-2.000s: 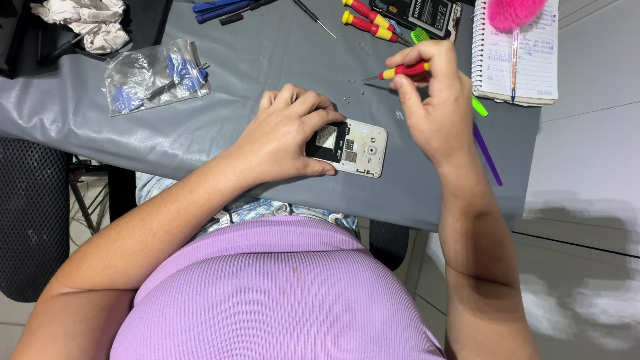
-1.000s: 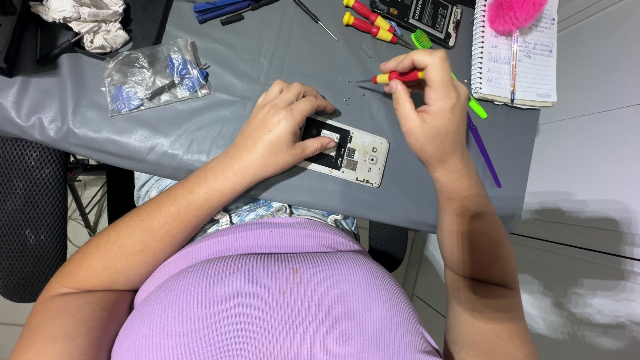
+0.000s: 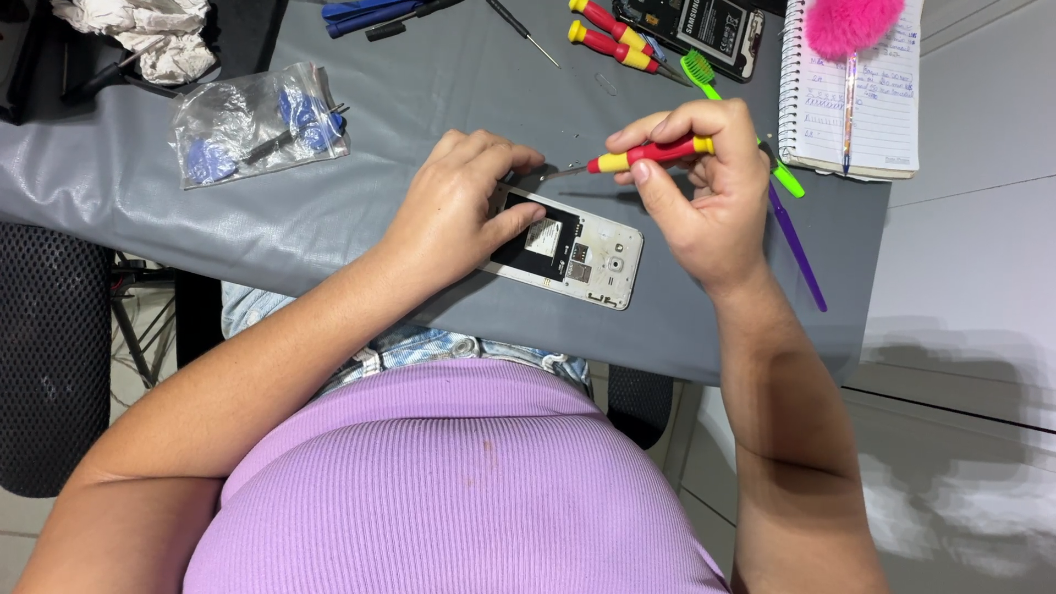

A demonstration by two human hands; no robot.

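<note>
A smartphone with its back cover off lies on the grey table covering, its battery bay bare. My left hand rests over the phone's left end, thumb across the battery bay and index finger past the top edge. In my right hand is a red and yellow precision screwdriver, tilted, its tip pointing left close to my left index fingertip, just above the phone's top edge. Several tiny screws are scattered near the tip. Whether the tip touches one cannot be told.
Behind are two red and yellow tools, a black screwdriver, blue tools and an opened phone with battery. Right: a green brush, purple stick and spiral notebook. Left: a plastic bag with blue pieces.
The screwdriver in my right hand has moved left and down, toward my left fingertips. My left thumb has moved from the phone's lower edge onto the battery bay, and the phone has turned slightly.
</note>
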